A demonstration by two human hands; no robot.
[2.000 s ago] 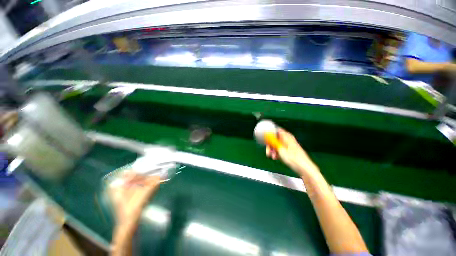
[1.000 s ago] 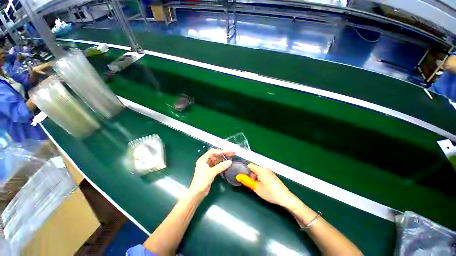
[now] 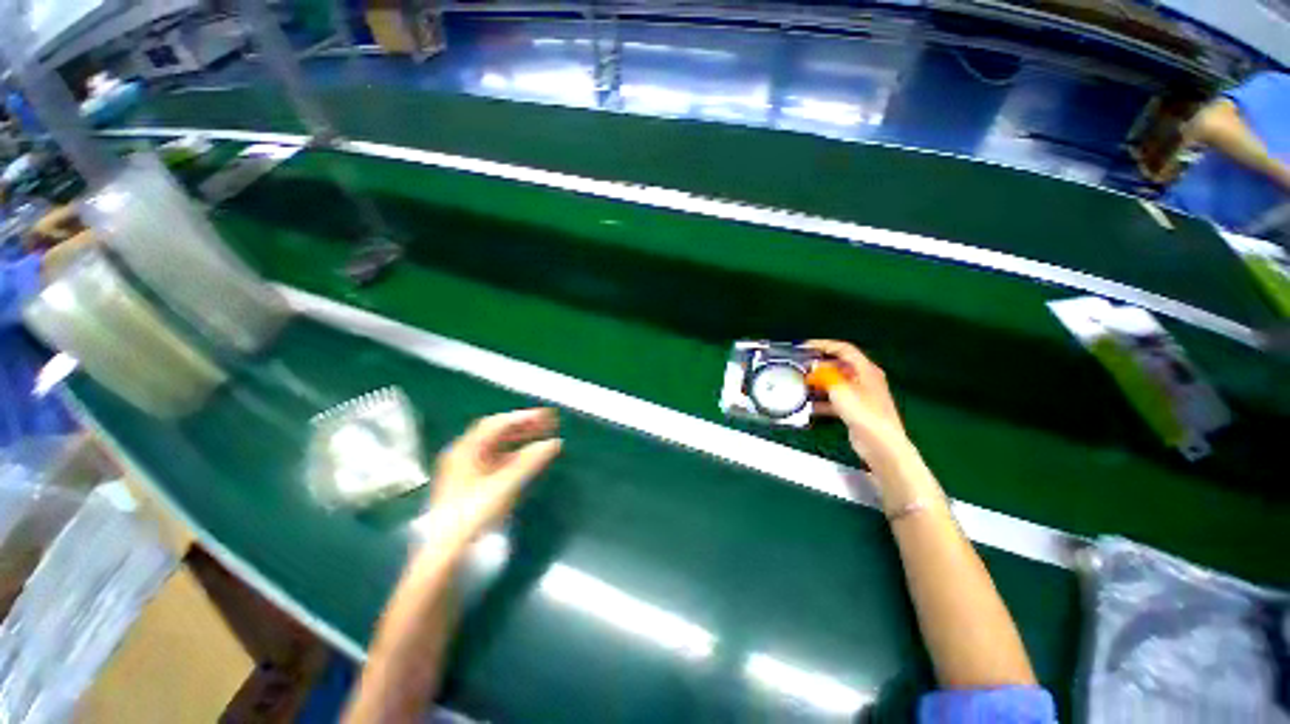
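A clear blister shell (image 3: 746,400) with a round device (image 3: 780,388), pale face up and dark rim, is over the green belt at the near rail. My right hand (image 3: 857,396) is at its right edge, with an orange-handled tool (image 3: 828,376) in the fist; whether the fingers still grip the shell is unclear. My left hand (image 3: 488,474) is empty, fingers apart, above the near green surface. A small stack of blister shells (image 3: 367,450) lies left of it.
Tall nested shell stacks (image 3: 191,255) stand at left. A carton (image 3: 163,654) is at lower left. A plastic-lined tray (image 3: 1181,637) is at lower right. A retail pack (image 3: 1143,371) lies on the belt at right; a dark item (image 3: 374,262) lies at left. People in blue are at both sides.
The shell and disc have moved from between both hands over the rail to the belt with my right hand. My left hand has let go and moved left. A retail pack now shows at right.
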